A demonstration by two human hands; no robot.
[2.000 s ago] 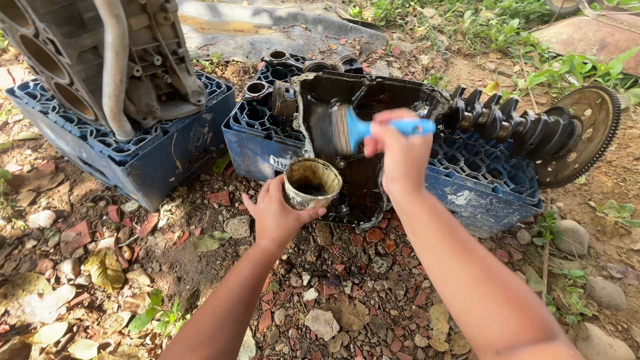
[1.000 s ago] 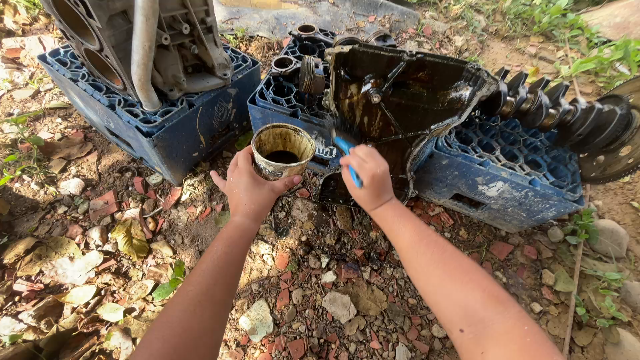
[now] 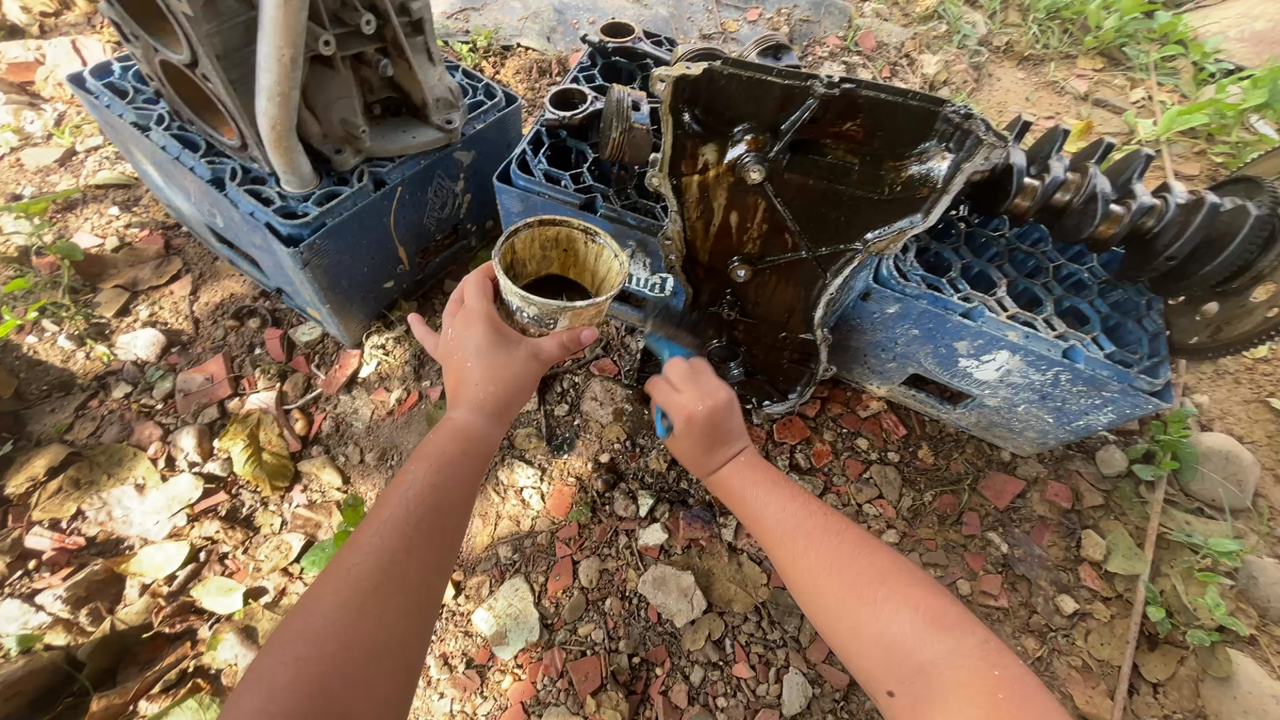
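My left hand grips a stained round tub with dark liquid in the bottom. My right hand is closed around the blue handle of a paintbrush, just right of the tub; the bristles are blurred and dark, near the lower left edge of an oily metal engine cover or oil pan. That part stands tilted against a blue plastic bottle crate, its wet, dark brown inner side facing me. Pistons with connecting rods lie on the crate behind and left of it.
An engine block with a metal pipe rests on another blue crate at the left. A crankshaft with a toothed flywheel lies at the right. Stones, broken red brick, dry leaves and a thin stick cover the ground.
My right hand and the brush have moved from the upper inner face of the metal part down to its lower left edge, close to the tub. The view has shifted closer.
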